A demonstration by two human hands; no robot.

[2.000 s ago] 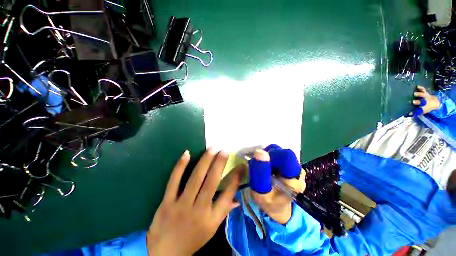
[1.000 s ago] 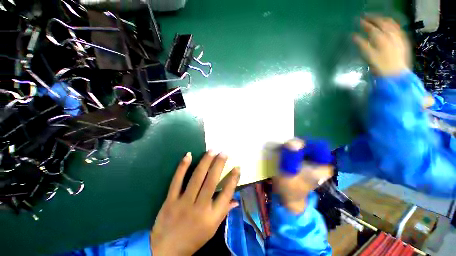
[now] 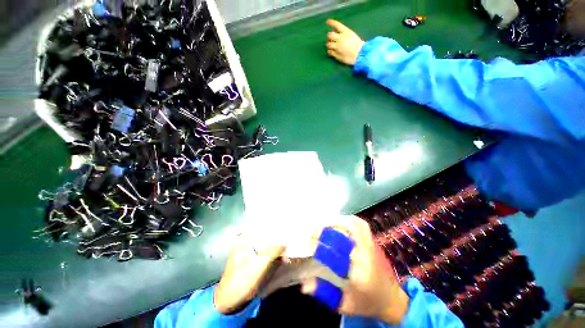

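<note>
The white sheet (image 3: 288,186) lies on the green bench, its near end at the bench's front edge. A pale brownish strip (image 3: 292,274) shows along that near end, between my hands. My left hand (image 3: 247,272) is bare, its fingers curled at the sheet's near left corner. My right hand (image 3: 362,272), with blue wraps on its fingers, is closed at the near right corner. Both hands grip the near end; glare and blur hide the fingertips. A heap of black binder clips (image 3: 147,192) lies left of the sheet.
A white-rimmed bin (image 3: 236,61) overflows with clips at the back left. A black marker-like item (image 3: 369,154) lies right of the sheet. Another person's blue-sleeved arm (image 3: 436,77) reaches over the bench. Rows of clipped assemblies (image 3: 449,243) on red trays stand below right. One clip (image 3: 32,298) lies near left.
The view has shifted and shows more of the bench and the bin. My left hand no longer lies spread flat; both hands are now curled at the sheet's near end. The other person's arm reaches across.
</note>
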